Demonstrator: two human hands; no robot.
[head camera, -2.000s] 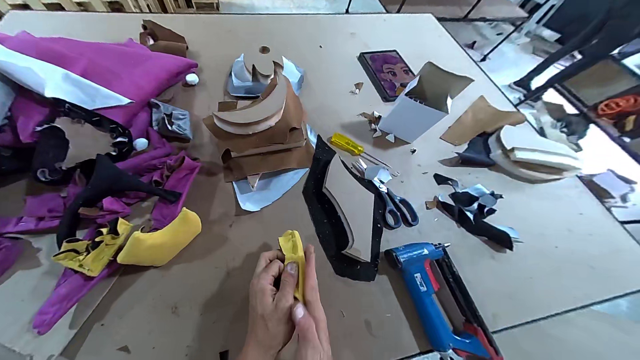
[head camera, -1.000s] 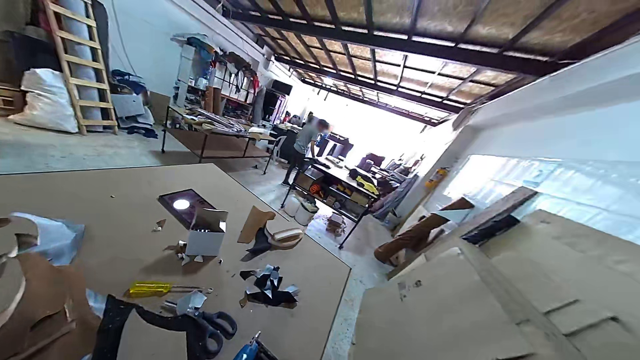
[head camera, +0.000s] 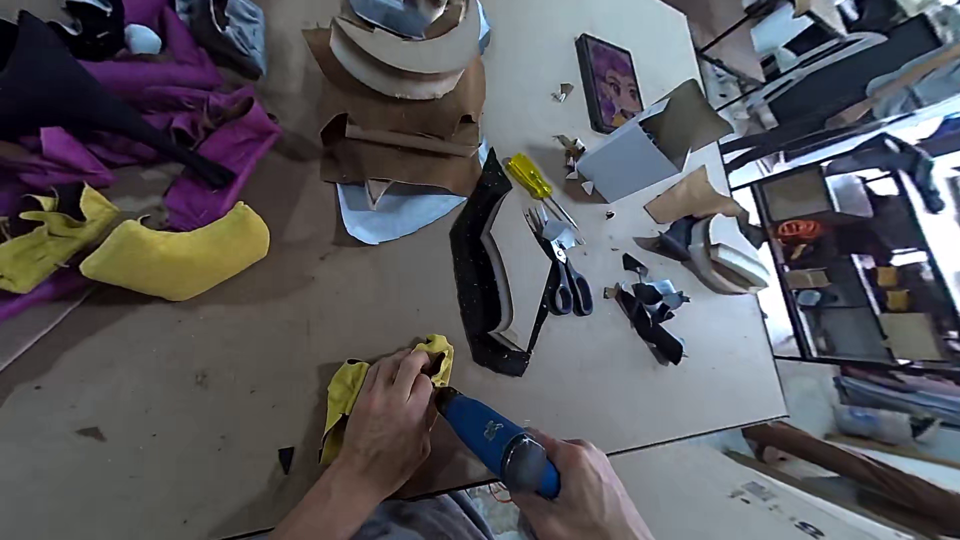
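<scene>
My left hand (head camera: 390, 412) presses a yellow fabric-covered piece (head camera: 343, 390) near the table's front edge, its fingers over the folded fabric. My right hand (head camera: 581, 480) grips a blue staple gun (head camera: 484, 435) from the right, and the tool's nose meets the yellow piece beside my left fingertips. Just beyond lies a black-edged curved panel (head camera: 480, 300), with scissors (head camera: 568, 281) and a yellow-handled screwdriver (head camera: 531, 178) to its right. Another yellow padded piece (head camera: 180, 255) rests at the left. The underside of the held piece is hidden.
Magenta fabric (head camera: 217, 172) is heaped at the left. Brown material (head camera: 405, 150) with curved pale pieces (head camera: 397, 64) lies at the back. A white open box (head camera: 628, 161), a framed picture (head camera: 611, 82) and black scraps (head camera: 651, 311) are on the right. The table's edge (head camera: 697, 433) runs close to my right hand.
The blue tool, which lay on the table at the right two seconds ago, is now in my right hand against the yellow piece. The view swung up and away, then back down.
</scene>
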